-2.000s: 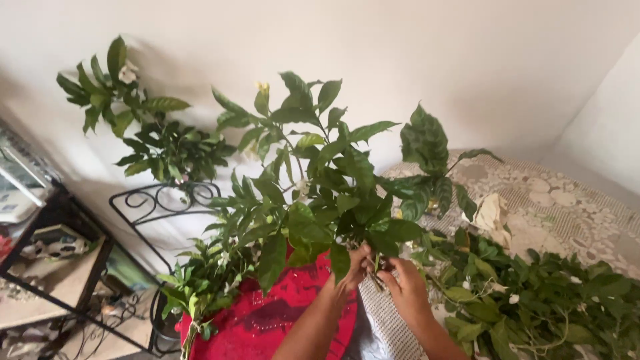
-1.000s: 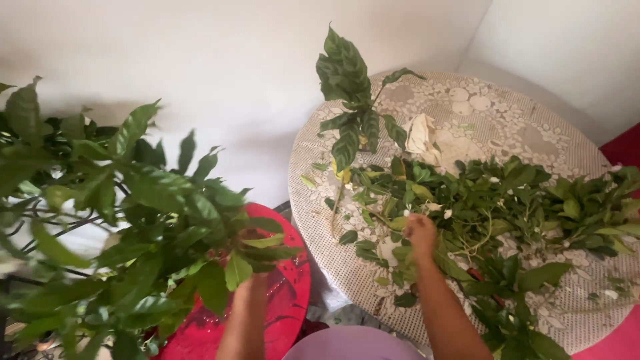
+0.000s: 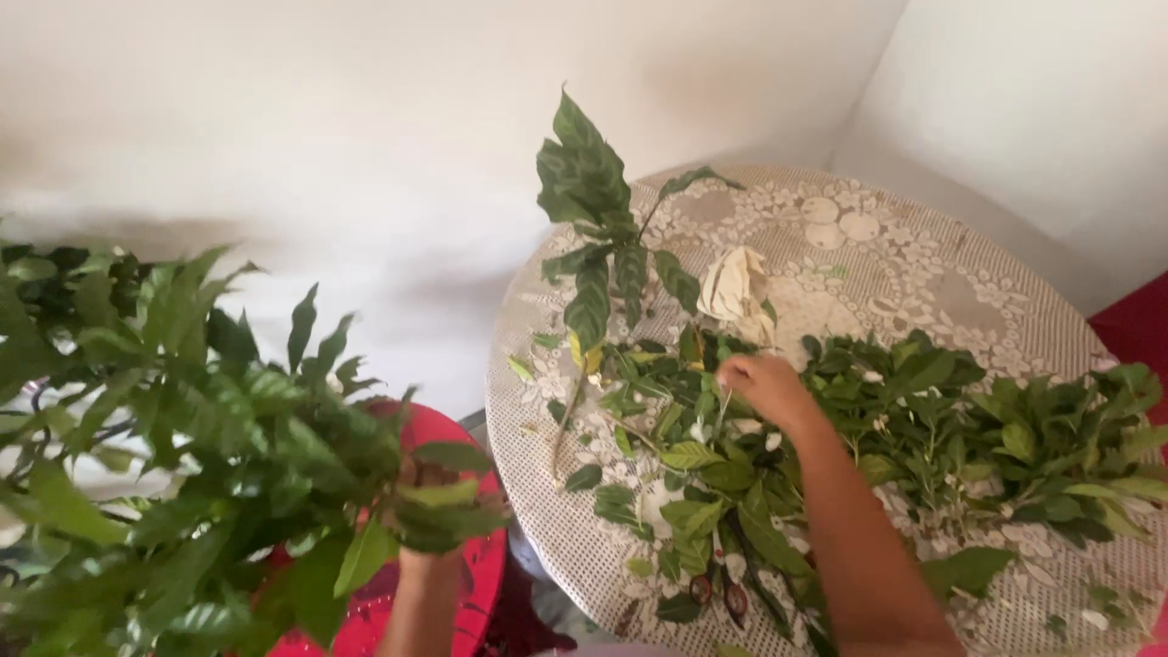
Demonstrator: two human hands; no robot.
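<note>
My left hand, partly hidden by leaves, is shut on the stems of a large bunch of leafy green branches that fills the left side. My right hand reaches over the table into loose leafy cuttings; its fingers are pinched together around what looks like a thin stem, though the fingertips are too small to read clearly. Just behind that hand lies a crumpled cream cloth or paper. A pair of scissors lies among leaves near the front edge of the table.
A round table with a lace tablecloth stands at the right, against the wall. On its left part is a large-leaved sprig. A red surface lies below the bunch. Another red thing shows at the far right edge.
My hands were together at the stems two seconds ago; now they are apart, the bunch at the left with my left hand, my right hand over the table. The view has swung right.
</note>
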